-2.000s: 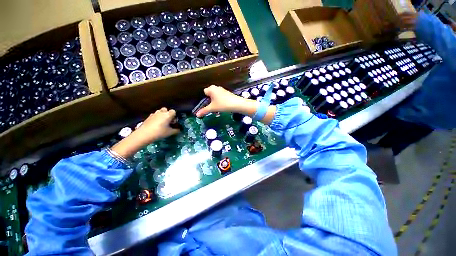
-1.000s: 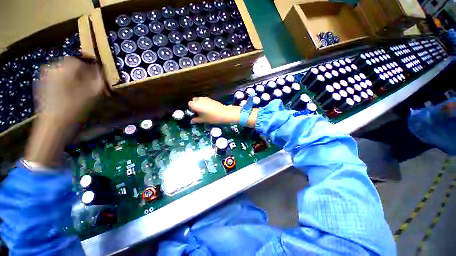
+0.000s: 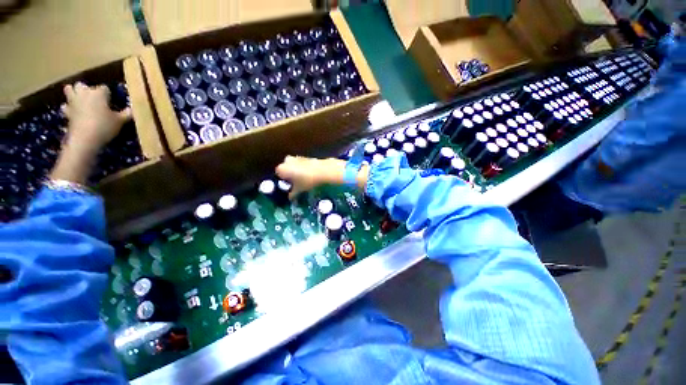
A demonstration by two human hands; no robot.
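Note:
My left hand (image 3: 94, 120) is over the left carton (image 3: 154, 167) of black capacitors, fingers spread and reaching down among them; whether it holds one is hidden. My right hand (image 3: 305, 174), with a light blue band at the wrist, is on a standing capacitor (image 3: 283, 186) at the back edge of the green circuit board (image 3: 180, 244). Its fingertips touch the pale top. Another capacitor (image 3: 267, 186) stands just left of it. Two more stand further left, two near the board's middle (image 3: 334, 223) and two at the left front (image 3: 144, 287). Orange coils (image 3: 235, 302) sit near the front edge.
A second carton (image 3: 278, 124) holds rows of capacitors behind the board. A nearly empty carton (image 3: 481, 45) stands back right. Boards filled with capacitors (image 3: 511, 135) run to the right. A silver rail (image 3: 338, 289) borders the front. Another person's blue sleeve (image 3: 632, 158) is at the right.
My left hand has gone from the board to the left carton. My right hand has shifted slightly left along the back edge, where two capacitors now stand. The other person's arm has moved.

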